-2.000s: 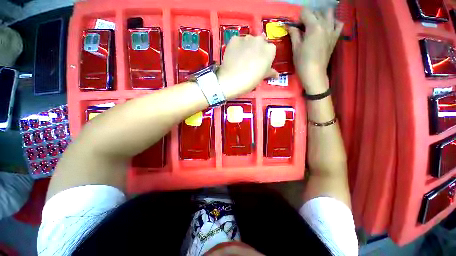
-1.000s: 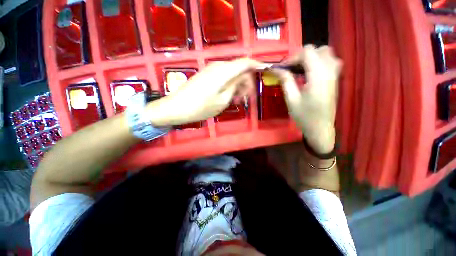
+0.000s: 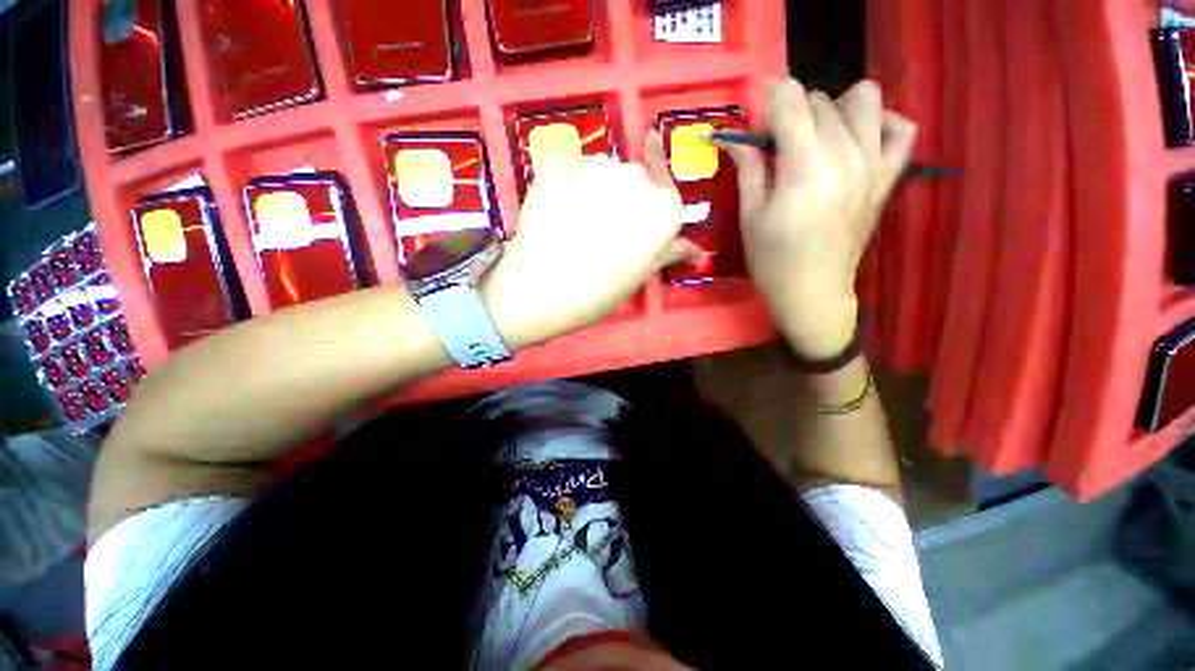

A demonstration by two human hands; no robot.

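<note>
The foam tray holds glossy red phone back covers in its pockets. My right hand grips a thin dark pointed tool. The tool's tip touches or lies just over the yellow protective sticker on the near-row cover at the right end. My left hand lies across the neighbouring cover, its fingers at the left edge of the right-end cover. Whether it presses on the cover is unclear. The other near-row covers also carry yellow stickers.
Stacked foam trays stand at the right with more covers. A blister tray of lens covers lies at the left, below a dark flat device. A barcode label shows at the top.
The view has shifted toward the near row. Both hands have moved from the right-end cover of the far row to the right-end cover of the near row. That far-row cover has left the view.
</note>
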